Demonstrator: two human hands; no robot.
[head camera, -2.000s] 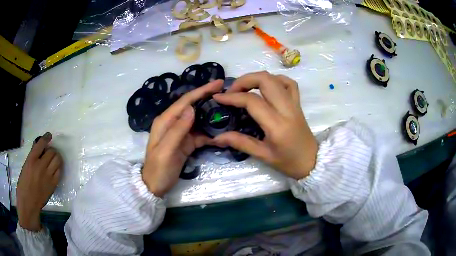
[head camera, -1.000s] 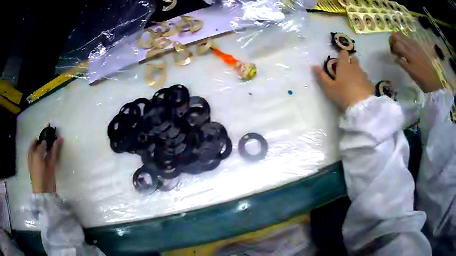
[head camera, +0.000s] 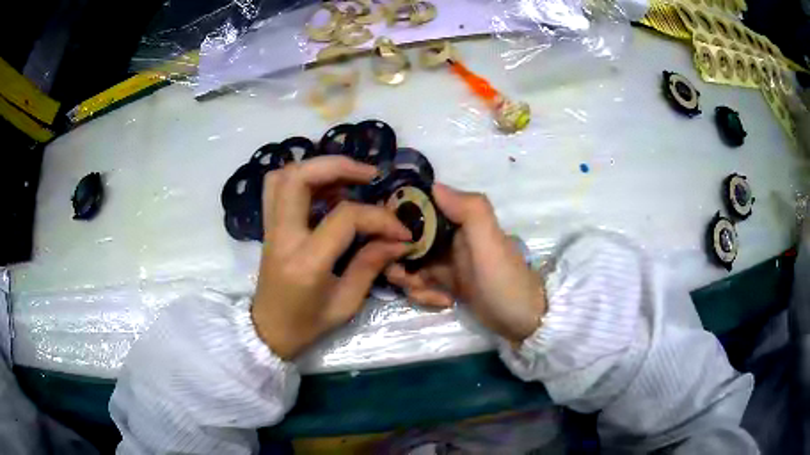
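Observation:
A black round unit with a tan adhesive ring (head camera: 421, 227) is held tilted above the middle of the table. My right hand (head camera: 488, 258) grips it from the right and below. My left hand (head camera: 315, 253) has its thumb and a fingertip pinched at the tan ring near the unit's centre; whether the liner is lifted cannot be seen. A pile of flat black rings (head camera: 244, 200) lies under and behind my hands, partly hidden by them.
A dark unit (head camera: 87, 195) lies far left. Several units (head camera: 737, 195) lie at right, below adhesive ring sheets (head camera: 728, 62). The orange-handled tool (head camera: 480, 84), peeled liners (head camera: 391, 60) and clear plastic (head camera: 551, 31) lie at the far side.
My left hand has let go of the dark unit at far left and returned to the middle. My right hand has brought a tan-ringed unit from the right. The neighbour's hand at right is gone.

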